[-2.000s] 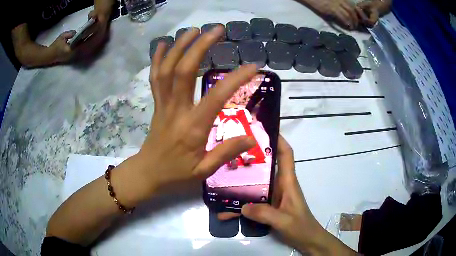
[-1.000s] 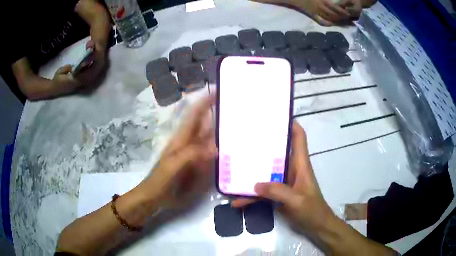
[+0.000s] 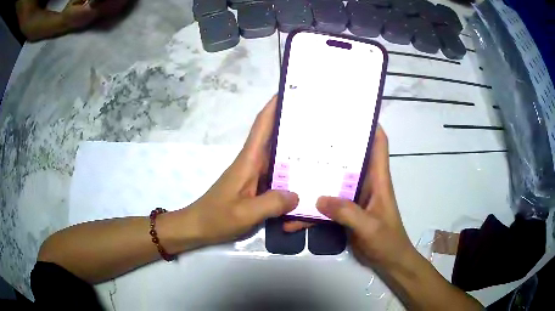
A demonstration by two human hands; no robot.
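A smartphone (image 3: 328, 121) with a dark purple rim and a bright, mostly white screen stands in the middle of the view, pink blocks low on its screen. My left hand (image 3: 243, 188) grips its left side, thumb over the lower left of the screen. My right hand (image 3: 371, 212) grips its lower right side, thumb on the lower screen. Two flat black rounded pads (image 3: 286, 238) lie just below the phone, their upper parts hidden by it and the fingers. Rows of dark grey rounded-square housings (image 3: 294, 16) stand beyond the phone.
A white sheet (image 3: 140, 176) lies at left on the marbled table (image 3: 36, 91). Black lines run right of the phone. Crinkled clear plastic (image 3: 523, 127) lies along the right edge. A black cloth or sleeve (image 3: 493, 252) and small brown piece (image 3: 446, 242) are lower right. Another person's arm (image 3: 48, 21) is top left.
My left hand has closed onto the phone's left side, its thumb now over the screen. The view has tilted down, so the housings sit higher and the bottle is out of view.
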